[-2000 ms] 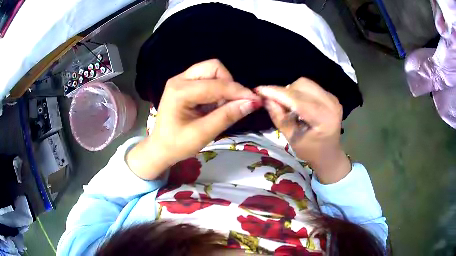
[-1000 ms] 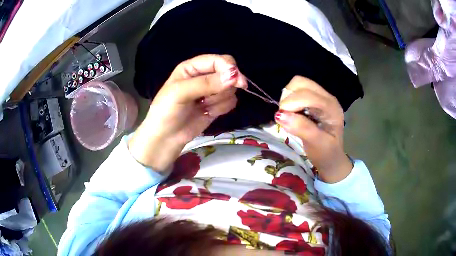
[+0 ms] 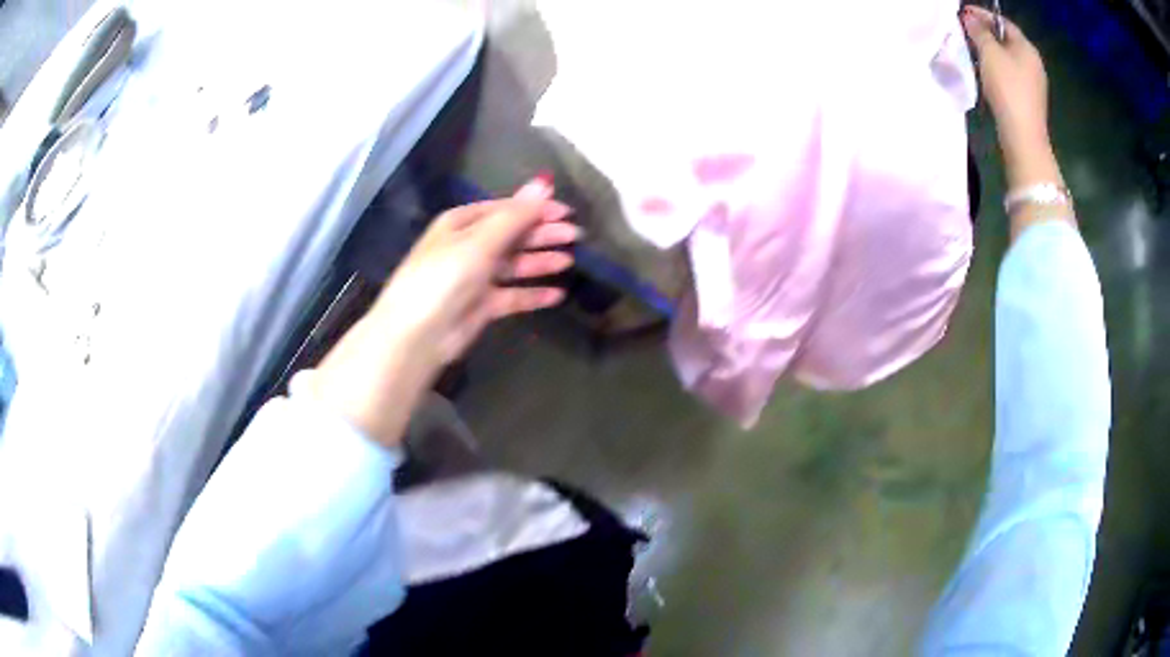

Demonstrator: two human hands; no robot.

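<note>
A pale pink garment piece (image 3: 821, 244), bright and slightly shiny, hangs in folds at the upper middle and right. My right hand (image 3: 1011, 64) is at its upper right edge, near the picture's top; a thin silver tool shows at the fingers. Whether the fingers grip the cloth cannot be told. My left hand (image 3: 481, 276) is in the air left of the pink cloth, fingers apart and empty. The black garment piece (image 3: 526, 603) with white fabric (image 3: 481, 520) lies at the bottom, partly hidden by my left sleeve.
A white-covered table (image 3: 257, 218) fills the left side, with white cord-like loops on it. A blue bar (image 3: 622, 280) runs behind my left hand. The green-grey floor (image 3: 796, 513) shows below the pink cloth. Dark objects stand at the right edge.
The view has swung to the right, towards the pink cloth. My hands have moved far apart, and the stretched thread between them no longer shows. The black piece is now low in view.
</note>
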